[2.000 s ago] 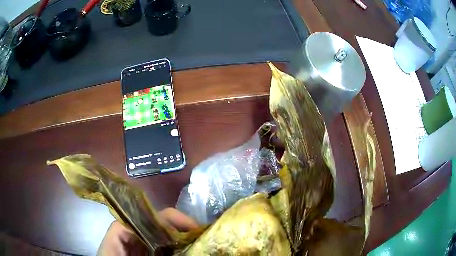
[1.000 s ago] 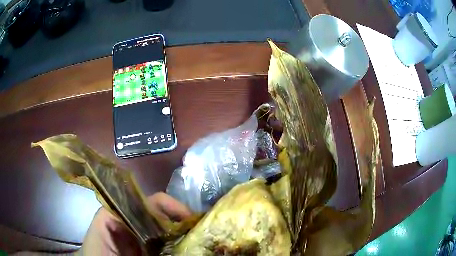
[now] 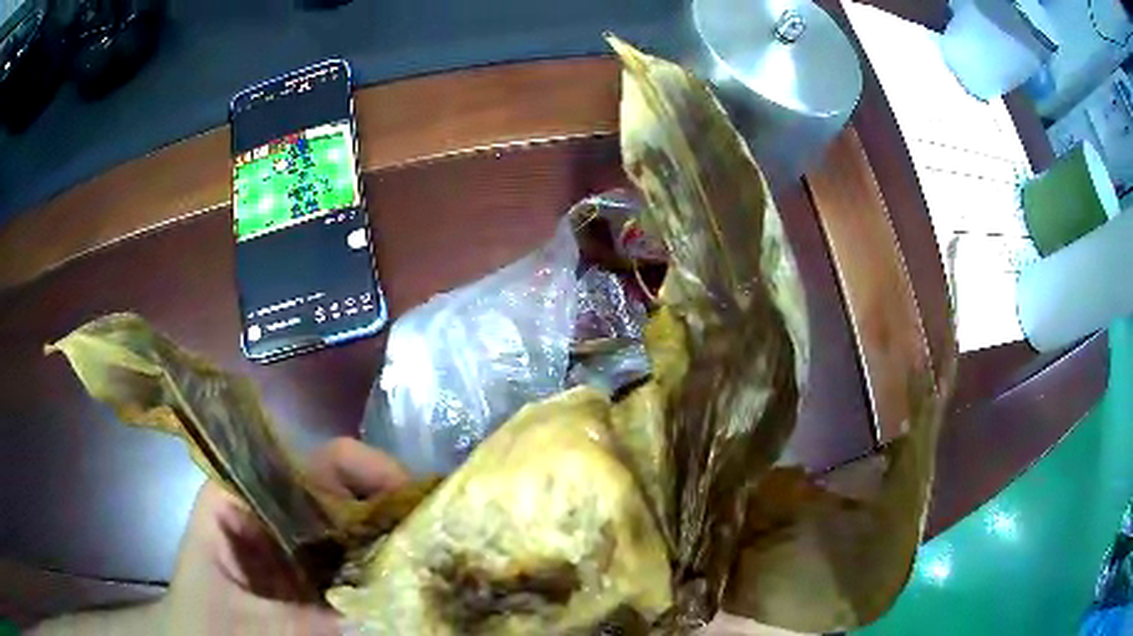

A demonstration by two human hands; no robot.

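A pale yellow, glossy rice dumpling (image 3: 534, 516) fills the bottom centre, with a bitten hollow showing brown filling. Long brown-olive wrapping leaves (image 3: 714, 236) stand up on its right, and a pointed leaf (image 3: 205, 404) sticks out on its left. My left hand (image 3: 255, 547) is closed around the leaves at the lower left, its fingers partly hidden behind them. A thin sliver of skin, seemingly my right hand (image 3: 736, 626), shows under the leaves at the bottom edge; its grip is hidden.
A crumpled clear plastic bag (image 3: 478, 342) lies behind the dumpling. A smartphone (image 3: 304, 205) showing a green video is at left. A silver lidded canister (image 3: 783, 75), a white paper sheet (image 3: 950, 174) and white and green cylinders (image 3: 1071, 205) are at right. Dark ware (image 3: 100, 37) is top left.
The dumpling is higher in the picture and more of its bitten hollow and brown filling shows. The phone, bag and canister have shifted up and left in the view. My left hand keeps its hold.
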